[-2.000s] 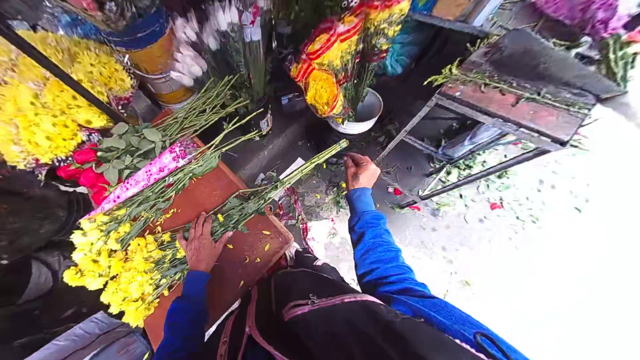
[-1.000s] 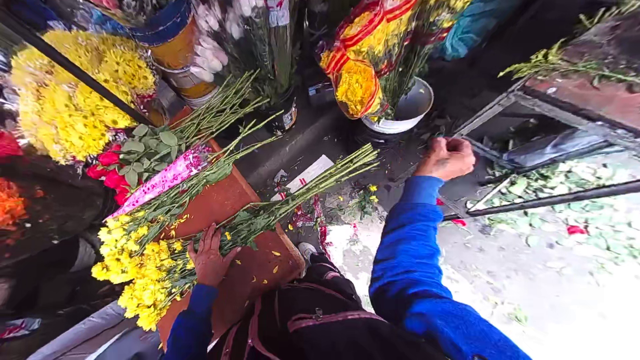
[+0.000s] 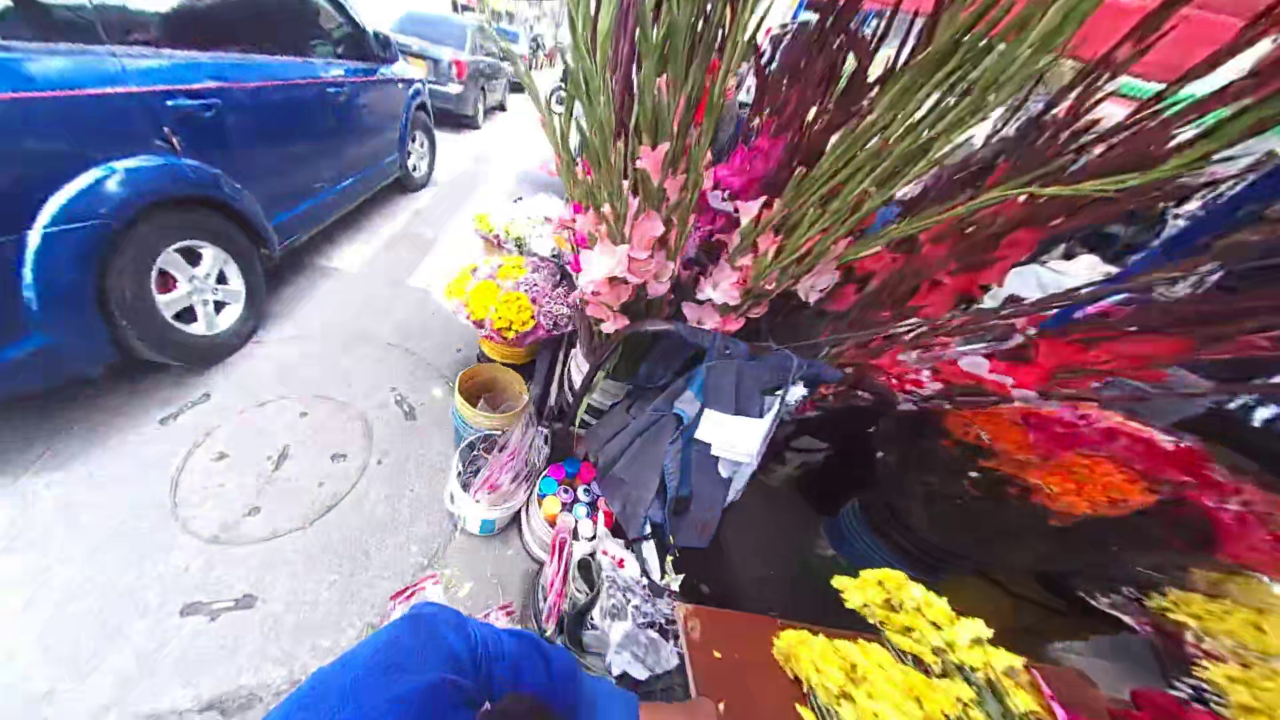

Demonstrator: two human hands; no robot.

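A blue sleeve [image 3: 450, 665] of mine bends across the bottom edge. At its right end a sliver of what looks like my left hand [image 3: 680, 709] shows beside the reddish-brown tabletop [image 3: 725, 650]; its fingers and anything in them are cut off. My right hand is out of view. Yellow chrysanthemums [image 3: 880, 670] lie on the tabletop, right of that sliver.
Left of the tabletop stand a bundle of spray cans [image 3: 570, 495], a white bucket [image 3: 485, 500] and a yellow bucket [image 3: 490, 395]. Dark clothing [image 3: 670, 430] hangs below pink gladioli [image 3: 640, 250]. A blue car [image 3: 230, 150] stands at the left.
The view has swung far to the left, toward the street. My right hand, raised beyond the stem ends in the earlier frames, has left the view.
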